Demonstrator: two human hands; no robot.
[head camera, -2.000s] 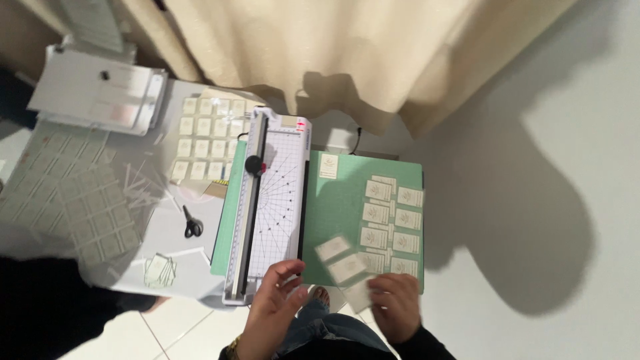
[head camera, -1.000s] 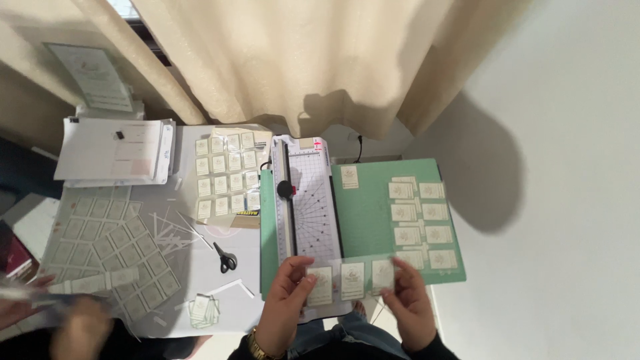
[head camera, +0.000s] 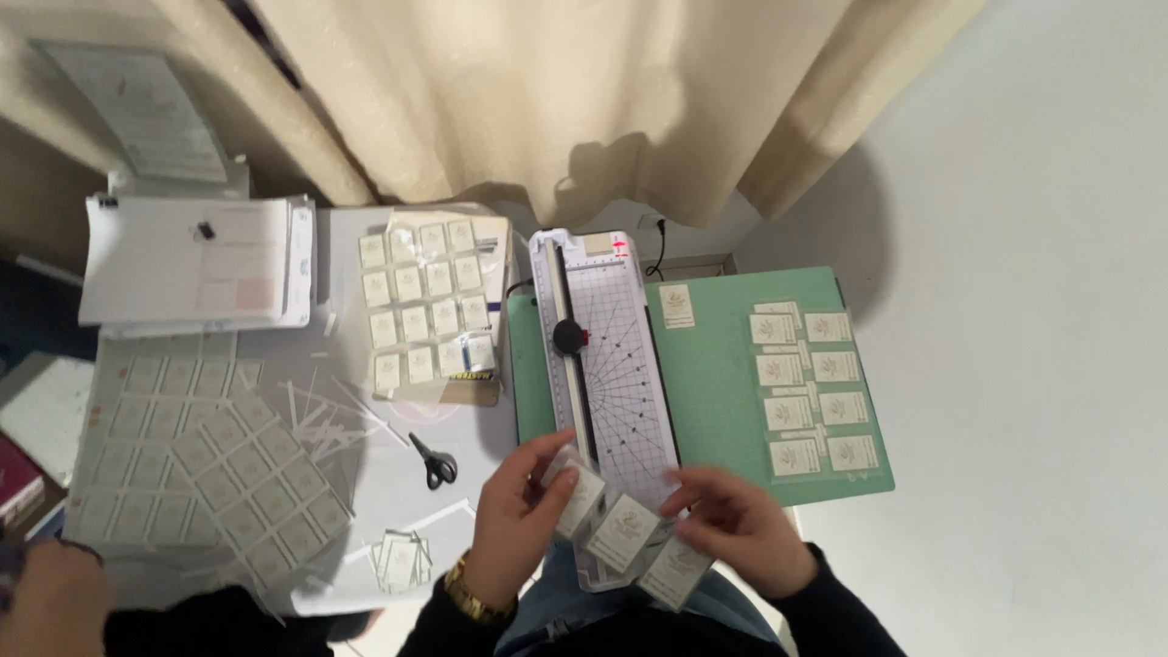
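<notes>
A laminated strip of cards hangs tilted over the lower end of a white rotary paper trimmer. My left hand, with a gold watch at the wrist, pinches the strip's left end between thumb and fingers. My right hand is at its right end, thumb and fingertips touching or very near the film; which one I cannot tell. The trimmer's black cutter knob sits partway up its rail. On the green cutting mat lie a single card and laminated card strips at the right.
Left of the trimmer are a laminated sheet of cards, black scissors, a small card pile, thin offcuts and more laminated sheets. A paper stack lies behind. Another person's hand is at the lower left.
The strip was stretched level between both hands a second ago; now it slants down to the right. The other person's hand has moved left.
</notes>
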